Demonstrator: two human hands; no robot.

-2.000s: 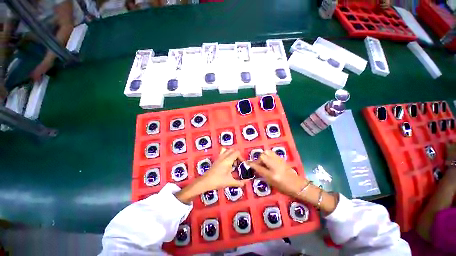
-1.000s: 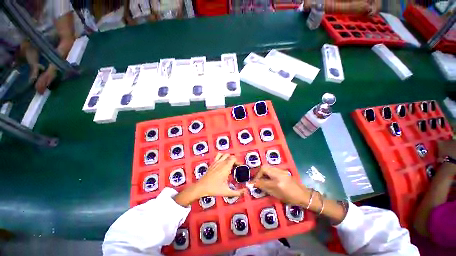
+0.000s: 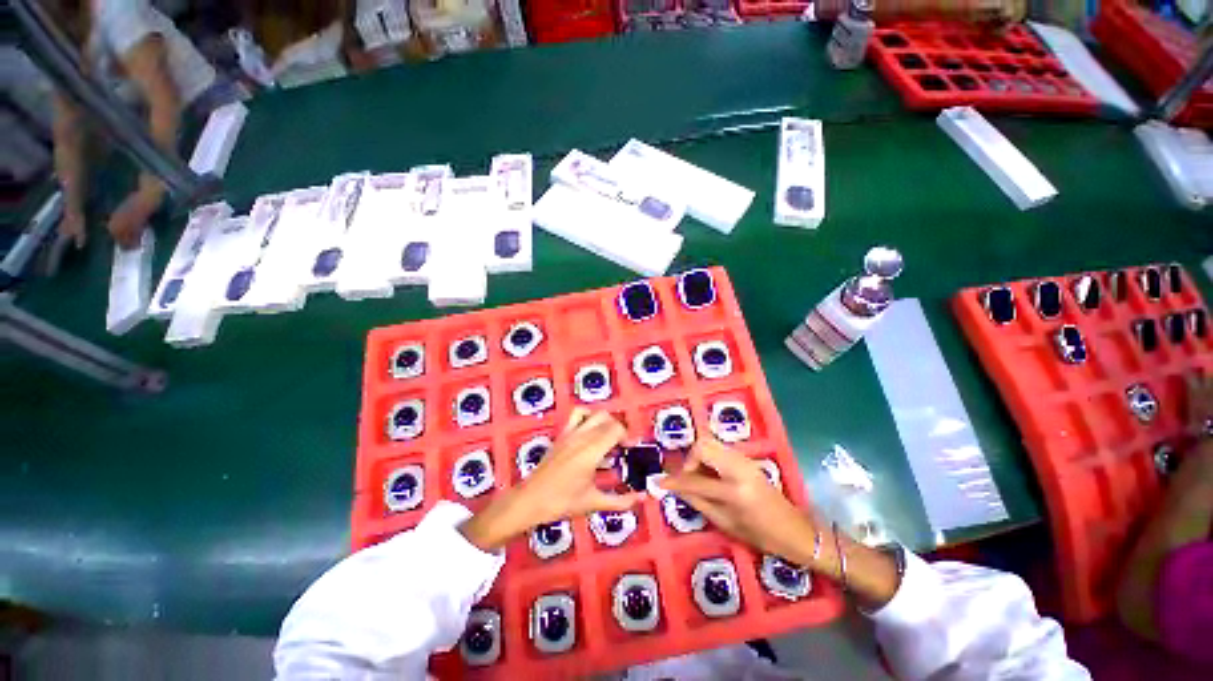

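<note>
A dark, rounded-square watch body (image 3: 641, 466) is held screen up above the middle of the red parts tray (image 3: 545, 577). My left hand (image 3: 564, 474) grips it from the left with thumb and fingers. My right hand (image 3: 725, 491) is at its lower right, fingertips pinching a tiny white scrap (image 3: 656, 488) against or close to the watch's edge; contact is unclear. Most tray pockets hold silvery watch bodies with dark round centres. Two dark-screened watch bodies (image 3: 639, 302) lie in the tray's back row, beside an empty pocket.
White packing boxes (image 3: 459, 240) lie beyond the tray. A bottle with a metallic top (image 3: 841, 319), a pale film strip (image 3: 937, 419) and crinkled scraps (image 3: 843, 468) lie right of it. Another red tray (image 3: 1051, 439) and a person's arm (image 3: 1171, 492) are at far right.
The white boxes have shifted left along the bench. My left hand still holds the watch body, its tilt slightly changed. My right hand's fingertips have moved closer to its lower right edge.
</note>
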